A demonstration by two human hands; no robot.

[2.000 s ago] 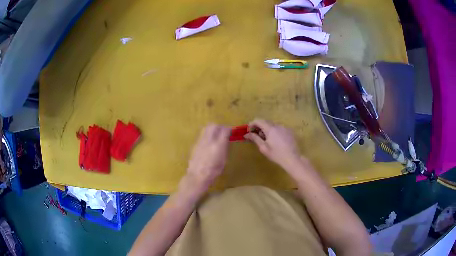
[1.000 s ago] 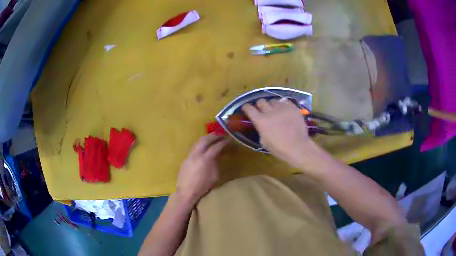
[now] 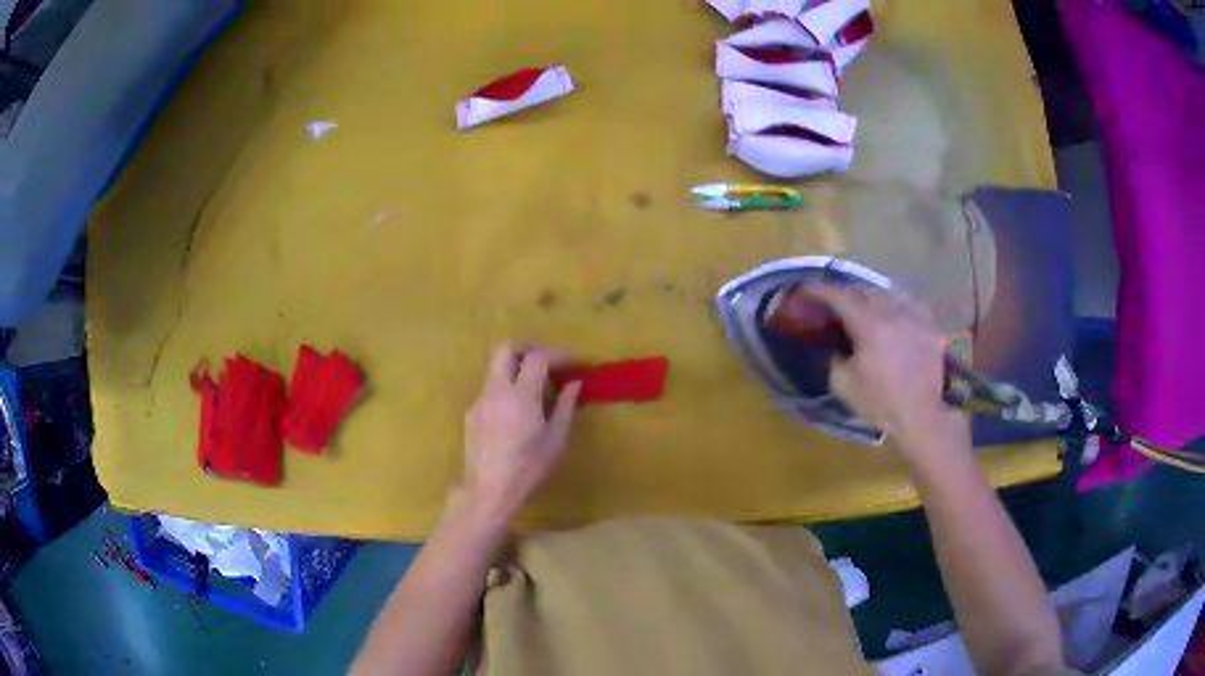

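Note:
A flat red turned piece (image 3: 624,380) lies on the yellow cloth cover in front of me. My left hand (image 3: 518,409) is at its left end, with thumb and fingers on that end. My right hand (image 3: 883,354) is closed round the handle of the steam iron (image 3: 780,346), to the right of the piece and apart from it. The iron's tip points left. Turned red pieces (image 3: 249,416) lie in small piles at the left. Unturned pieces (image 3: 790,132) with pale outsides overlap in a row at the top right.
One unturned piece (image 3: 515,98) lies alone at the top. Thread snips (image 3: 748,197) lie below the row. A dark rest pad (image 3: 1028,277) is at the right, with the iron's hose crossing its lower part. A blue basket (image 3: 307,581) of white scraps is below the table edge.
The iron was taken hold of and set over the red piece; now it has moved right, off the piece, which shows flat. My left hand remains at the piece's left end.

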